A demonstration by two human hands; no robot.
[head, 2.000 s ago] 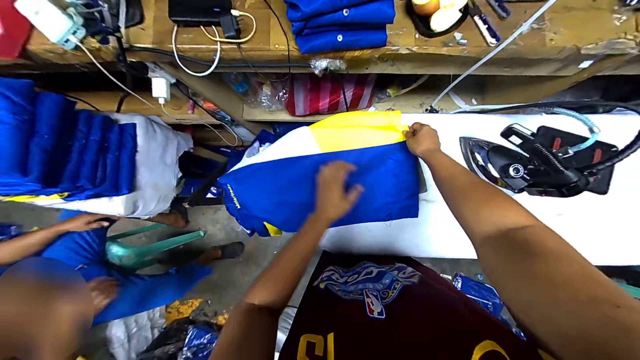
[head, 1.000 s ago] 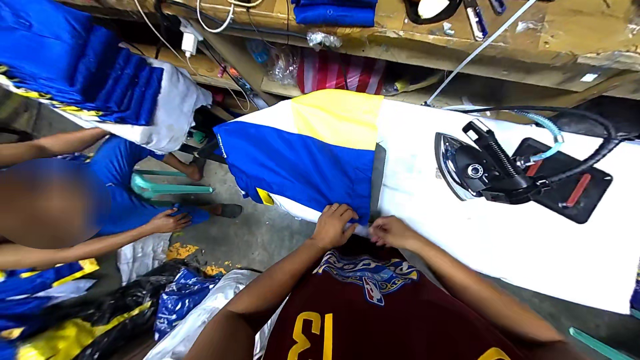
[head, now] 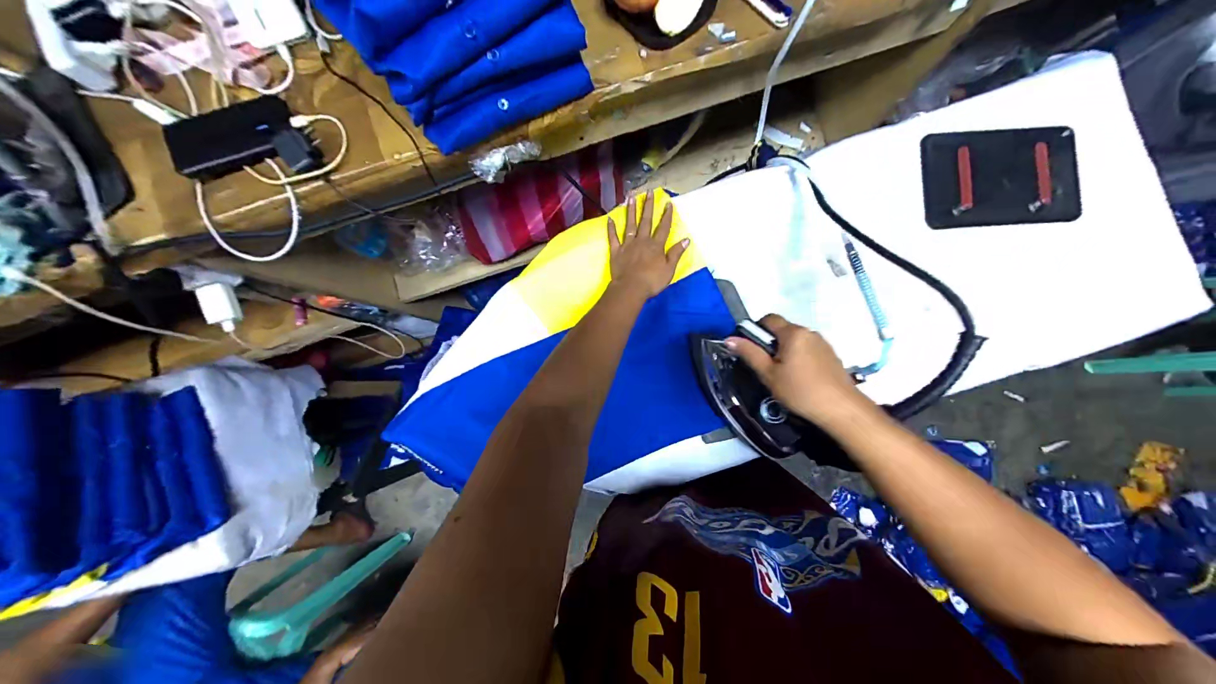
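A blue, white and yellow garment [head: 655, 380] is spread over the left end of the white-covered ironing board [head: 1026, 304]. My left hand [head: 646, 249] lies flat with fingers apart on its yellow part, near the far edge. Around the handle of a black clothes iron [head: 746, 404] closes my right hand [head: 803, 366]; the iron is on the blue part, by the garment's right edge. A black hose runs from the iron across the board. The iron rest [head: 1001, 178], a black pad with two red strips, bears nothing.
Folded blue garments [head: 503, 76] lie on the wooden table [head: 665, 90] beyond the board, with a black device [head: 228, 136] and white cables. At left, more blue garments [head: 104, 475] hang over a white cloth near a seated person and a green stool [head: 313, 608]. Plastic-wrapped bundles [head: 1083, 522] lie at right.
The iron, standing on the board beside its rest a second ago, is now in my right hand on the garment. My left hand has moved from the near edge to the yellow part. The view has turned.
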